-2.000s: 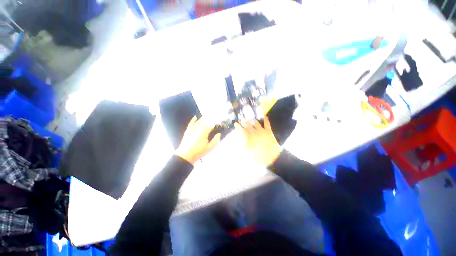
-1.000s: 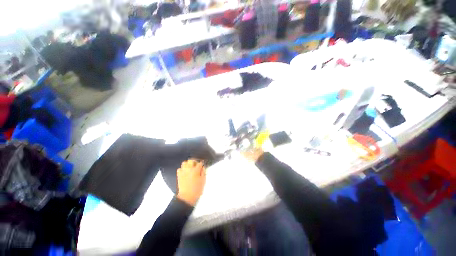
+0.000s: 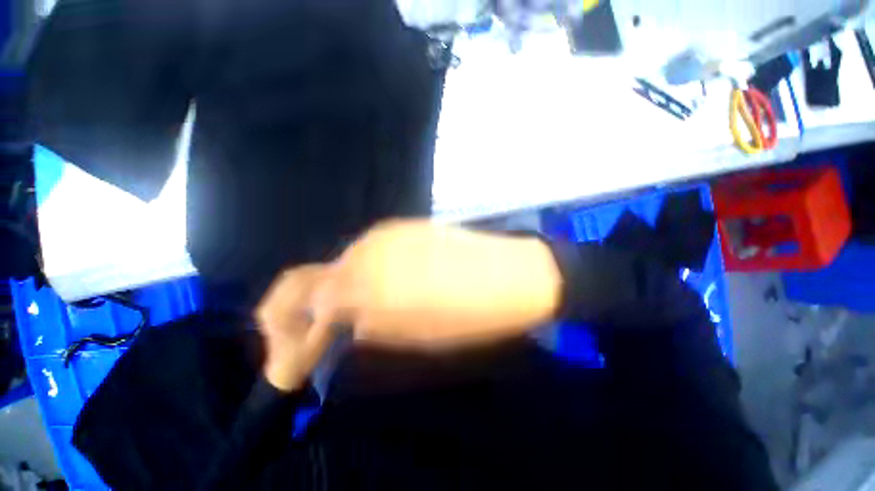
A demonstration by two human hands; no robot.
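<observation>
A large black fabric panel (image 3: pixel 307 125) lies over the white table top and hangs over its front edge towards my lap. My left hand (image 3: pixel 299 321) is at its lower edge, fingers bent on the cloth. My right hand (image 3: pixel 432 283) is blurred and reaches across to the left, its fingers meeting my left hand at the fabric edge. Its fingertips are hard to make out. The needle area (image 3: pixel 523 14) is cut off by the top edge of the picture. More black fabric (image 3: pixel 115 86) lies at the left.
Scissors (image 3: pixel 751 120) with yellow and red handles lie on the white table (image 3: pixel 537 144). Dark snips (image 3: pixel 662 98) lie left of them. A red plastic stool (image 3: pixel 782 221) stands at right. Blue bins (image 3: pixel 58 384) are on both sides, the right one holding black pieces (image 3: pixel 686 225).
The view has tilted down. My hands have moved from the needle area to the front edge and come together. The black panel now reaches over the table edge towards me.
</observation>
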